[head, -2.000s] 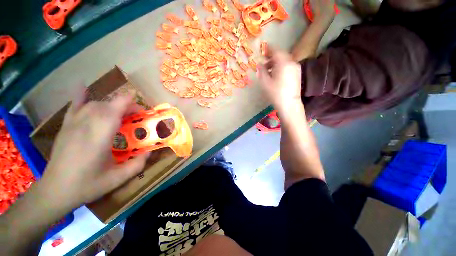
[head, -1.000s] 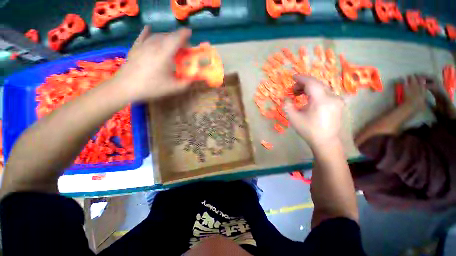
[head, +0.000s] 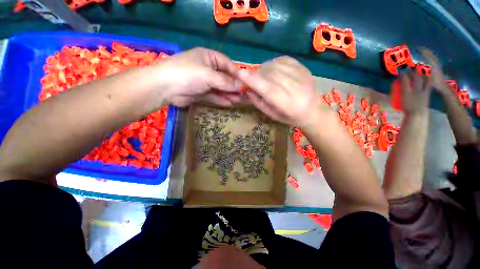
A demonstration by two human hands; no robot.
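My left hand [head: 202,78] and my right hand [head: 283,89] meet above the back edge of the cardboard box [head: 234,198]. Between my fingers is an orange piece, mostly hidden; a strip of an orange controller shell [head: 247,65] shows just behind them. A small orange bit shows at my fingertips, too covered to tell its shape. The box holds scattered small grey-brown metal parts [head: 231,149]. A loose pile of small orange buttons [head: 358,123] lies on the bench to the right, partly behind my right forearm.
A blue bin [head: 171,142] full of small orange parts stands left of the box. Orange shells [head: 335,40] sit on the green conveyor [head: 289,26] beyond. Another shell [head: 388,136] lies beside the pile. Another person's hands [head: 416,89] reach toward the belt at right.
My left hand has moved right and my right hand has left the button pile; both now meet over the box. The other person's arm has reached forward to the belt. The view has shifted.
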